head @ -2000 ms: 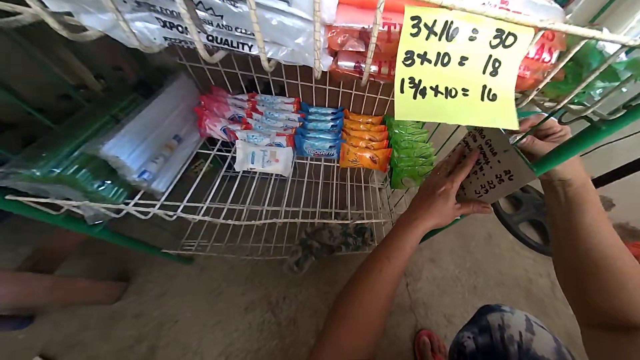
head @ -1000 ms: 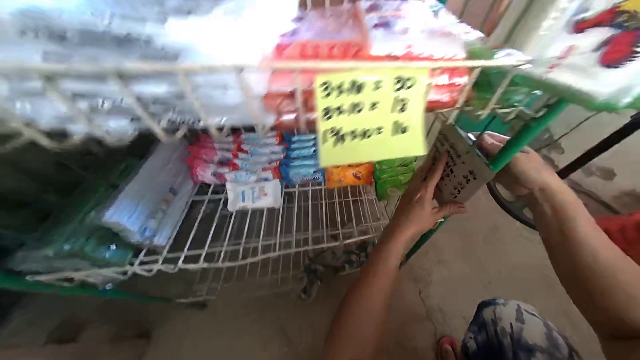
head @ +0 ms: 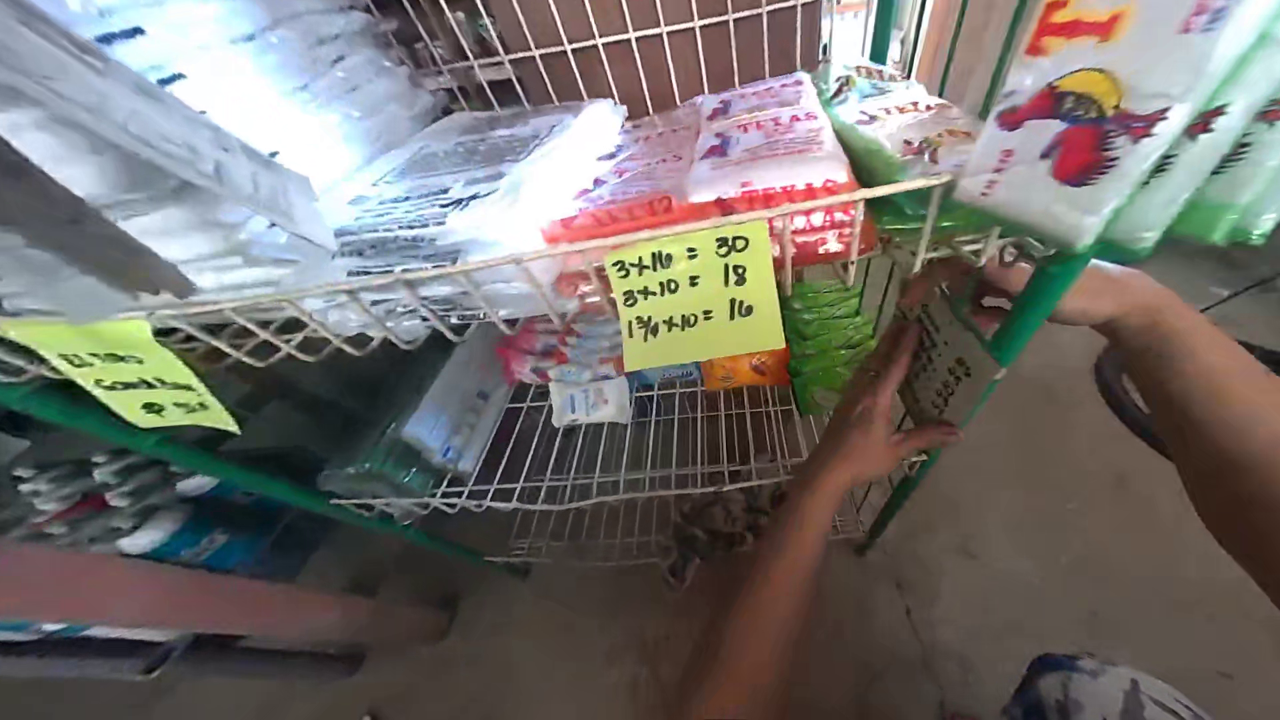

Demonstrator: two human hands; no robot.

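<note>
A small cardboard sign [head: 945, 360] with handwriting hangs at the right end of a wire shelf rack, beside its green post [head: 1040, 300]. My left hand [head: 875, 405] lies against the sign's left side, fingers up its face and thumb along its lower edge. Behind the green post, my right hand [head: 1040, 290] reaches to the sign's top corner; its fingertips are partly hidden, so its hold is unclear. Left of my hands, green packets [head: 828, 335] are stacked on the lower shelf. A yellow paper note [head: 695, 295] with handwritten figures hangs from the upper shelf's edge.
Plastic bag packs [head: 770, 140] fill the upper shelf, and more bags [head: 1090, 120] hang at the right. Pink, blue and orange packets sit on the lower wire shelf [head: 600, 480] with a white packet [head: 590, 402]. A second yellow note [head: 120, 375] hangs left. A dark wheel rim [head: 1130, 400] stands behind my right arm.
The view has tilted up and shifted, bringing more of the upper shelf and the hanging bags into sight. Both hands have stayed at the sign.
</note>
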